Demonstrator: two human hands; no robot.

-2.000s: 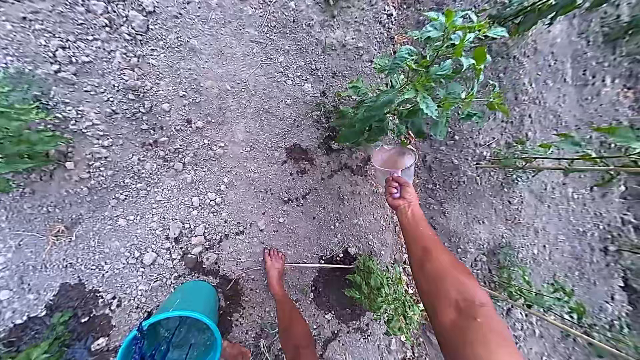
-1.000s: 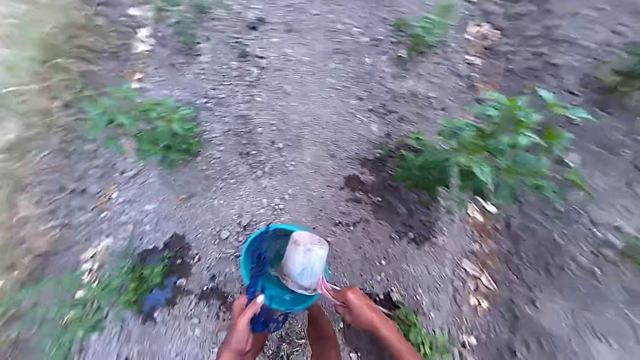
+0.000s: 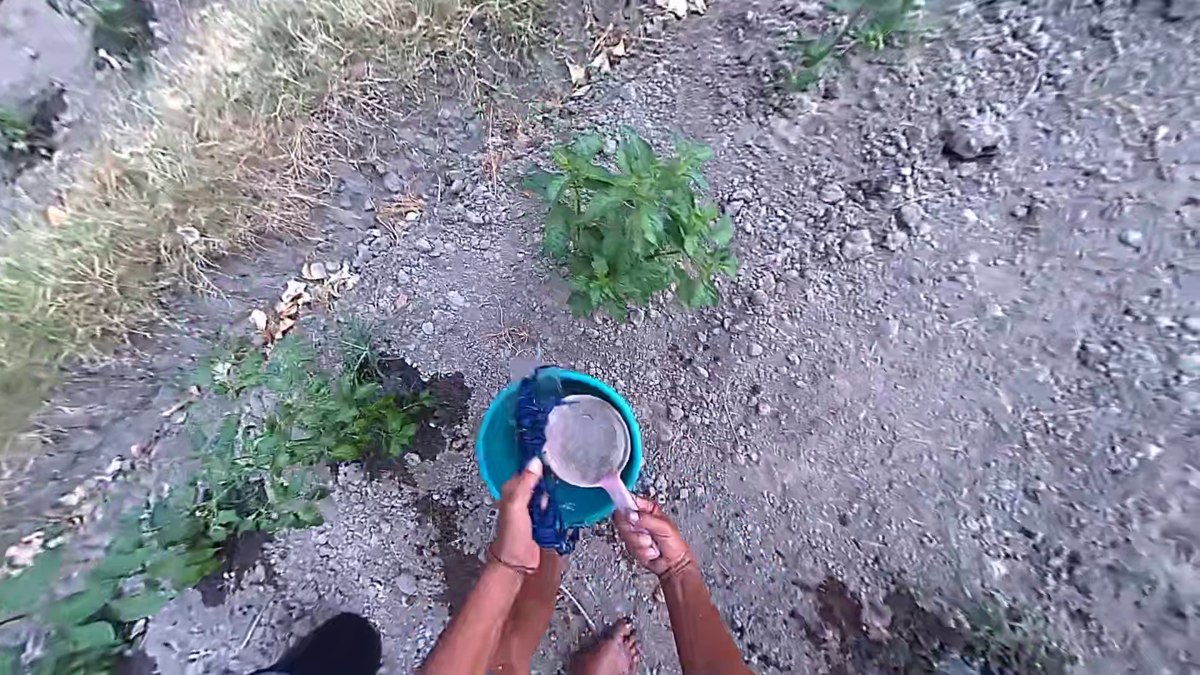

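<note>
A teal plastic bucket is below the middle of the head view, close to my legs. My left hand grips a blue wrapped cord handle that runs across the bucket's mouth. My right hand is closed around the handle of a pale plastic dipper, whose round cup is over the bucket's mouth. What the cup holds is hard to tell. Beyond the bucket, a leafy green plant grows from the dry soil.
Low green plants with dark wet soil around them are at the left. Dry grass borders the upper left. Stony ground stretches to the right, with a wet patch at the lower right. My bare foot is below the bucket.
My right hand has brought the dipper from beside a plant at the right to the bucket. My left hand now holds the bucket's handle. The view has shifted strongly.
</note>
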